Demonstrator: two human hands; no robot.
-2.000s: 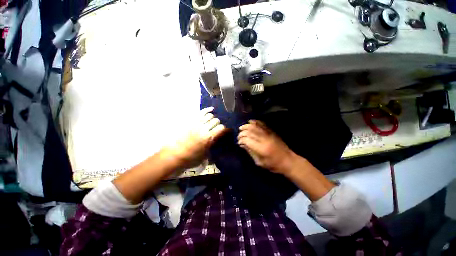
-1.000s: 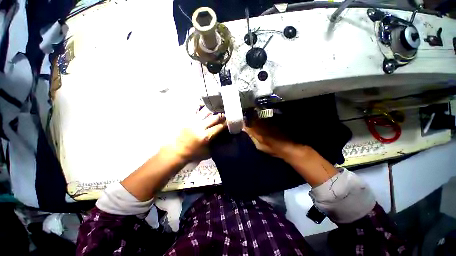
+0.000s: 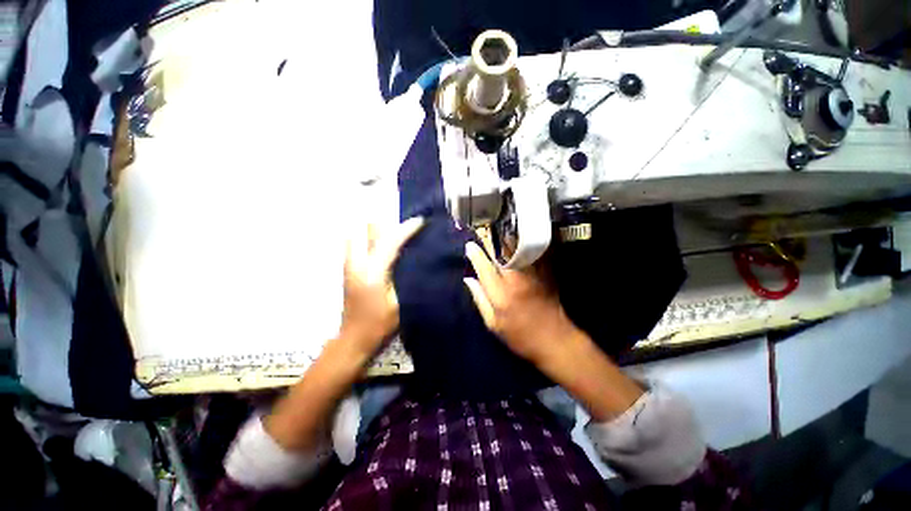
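A dark navy garment panel [image 3: 440,299] lies under the head of the white industrial sewing machine [image 3: 689,120], hangs over the table's front edge, and spreads right beneath the arm. My left hand [image 3: 378,284] lies on the panel's left edge, thumb on the cloth and fingers apart. My right hand [image 3: 514,299] rests on the cloth just in front of the needle area, its fingertips at the presser foot, which is mostly hidden by a white guard [image 3: 529,222]. Whether the fingers pinch the cloth cannot be told.
The white table [image 3: 240,220] has a printed ruler along its front edge. A tangled pile of white and navy cut pieces [image 3: 45,220] lies at the left edge. Red-handled scissors [image 3: 767,271] and a small dark box [image 3: 865,254] lie under the arm at right.
Navy cloth now shows further back, left of the machine head. My left hand has moved away from the needle to the cloth's left edge. My right hand is more visible. The camera view has shifted.
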